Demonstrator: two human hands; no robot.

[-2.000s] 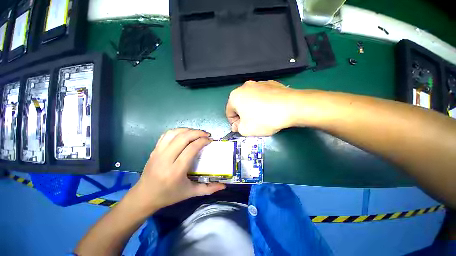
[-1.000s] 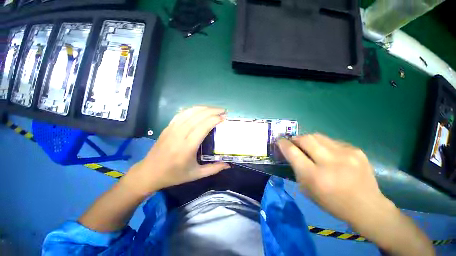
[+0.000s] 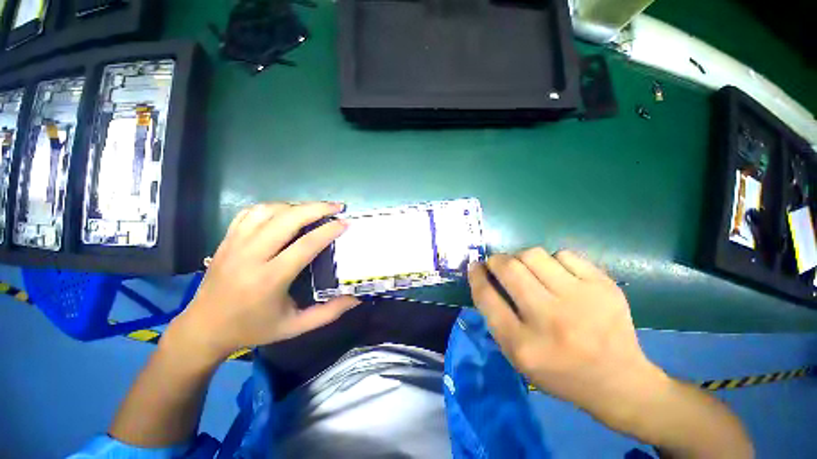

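A phone mid-frame lies on the green mat near the front edge, slightly tilted, with a white battery seated in it and a small board at its right end. My left hand grips the frame's left end, thumb on the near edge and fingers on the far edge. My right hand is at the frame's lower right corner, fingers bent together. A thin dark tip shows at its fingers; whether it holds a tool is unclear.
A foam tray with silver frames stands left. A large black foam tray is at the top centre, with a dark tangled pile left of it and a flat black plate right of it. A foam tray of parts stands right.
My right hand has come from beyond the frame to its lower right corner. The battery now sits flatter within the frame. The view has also shifted.
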